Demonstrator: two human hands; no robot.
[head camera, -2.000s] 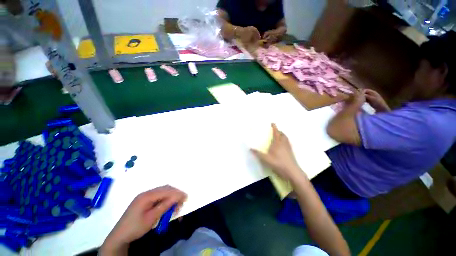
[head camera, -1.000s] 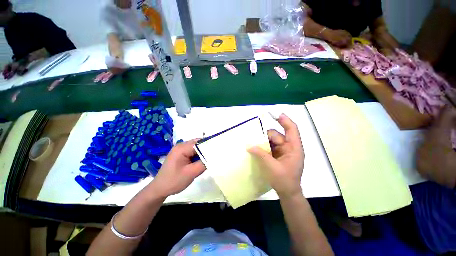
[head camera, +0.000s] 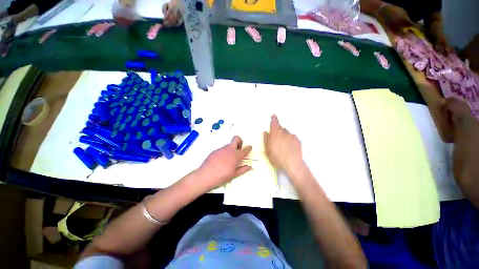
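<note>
A pale yellow adhesive sheet (head camera: 249, 192) lies at the bench's front edge, partly hidden by both hands. My left hand (head camera: 223, 164) rests on its left side, with thumb and fingers apart. My right hand (head camera: 285, 147) lies at its right edge, palm down, index finger pointing forward. No battery cell shows in either hand. Blue battery cells (head camera: 142, 113) are heaped to the left, most with grey-green round ends up. Loose dark end discs (head camera: 216, 126) lie between the heap and my left hand.
A larger yellow sheet stack (head camera: 397, 157) lies at right. An upright post (head camera: 198, 50) stands beyond the heap. The green belt (head camera: 310, 68) carries pink parts (head camera: 313, 47). A cream tape roll (head camera: 35, 111) is at far left. Other people's hands show at the back and right.
The working sheet has gone from being held up in both hands to lying on the bench under them. The view has tilted down and shifted.
</note>
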